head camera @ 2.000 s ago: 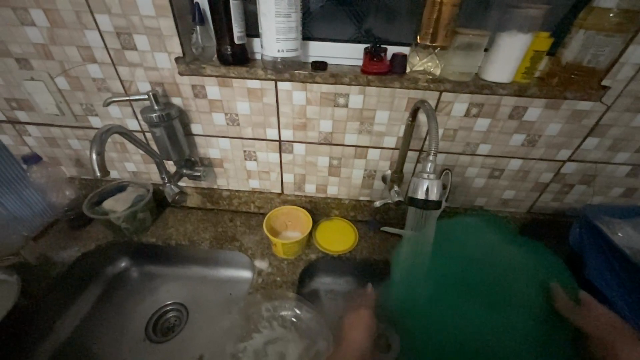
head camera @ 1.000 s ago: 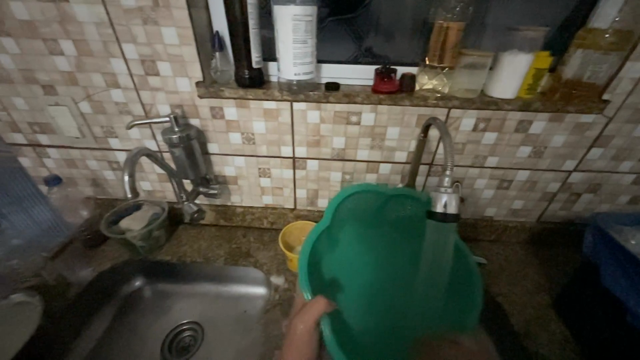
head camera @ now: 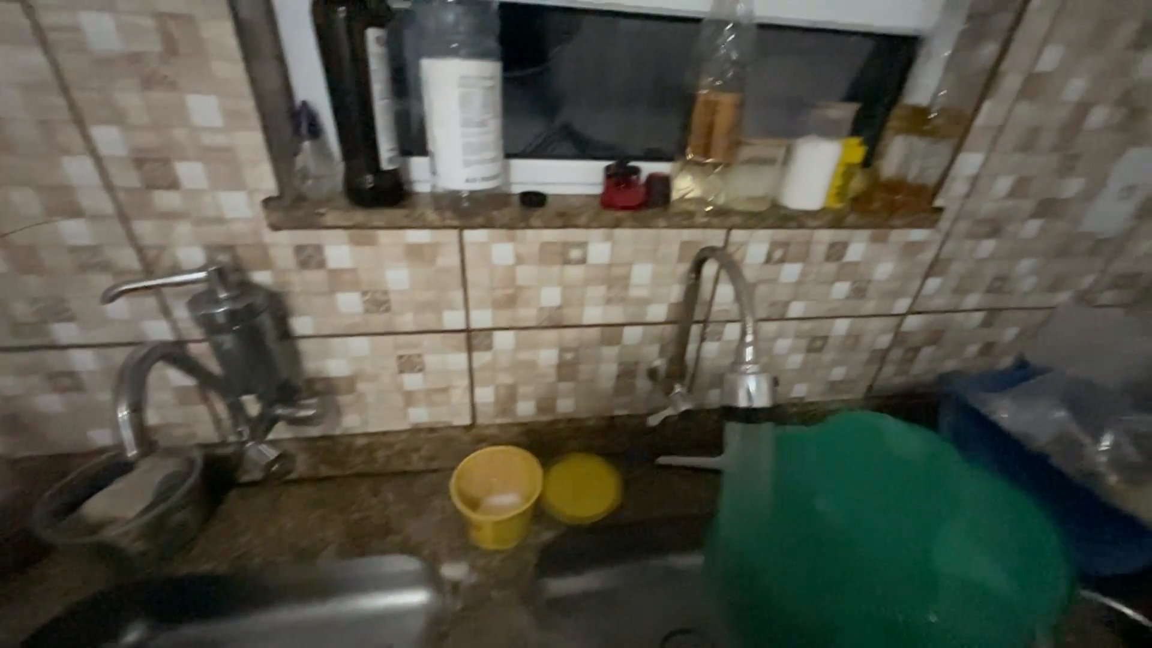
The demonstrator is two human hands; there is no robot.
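Note:
A green plastic basin [head camera: 891, 540] is tilted over the right sink bowl [head camera: 621, 585], at the lower right. Water runs from the spout of the right faucet [head camera: 749, 387] along the basin's left side. Neither of my hands shows in the frame; whatever holds the basin is out of sight below it or past the frame's edge. To the left of the basin stand a yellow tub [head camera: 498, 504] with something pale inside and a round yellow lid [head camera: 582, 489] lying flat beside it.
At left are the other steel sink bowl [head camera: 297, 603], a curved faucet with a filter [head camera: 252, 342] and a clear container [head camera: 126, 504] holding a pale item. Bottles and jars line the stone window ledge [head camera: 576, 218]. A blue crate [head camera: 1062, 477] with plastic bags stands at right.
The green basin has moved right, uncovering the yellow tub and lid. The hand that gripped its left rim a second ago is no longer in view. The view has shifted upward.

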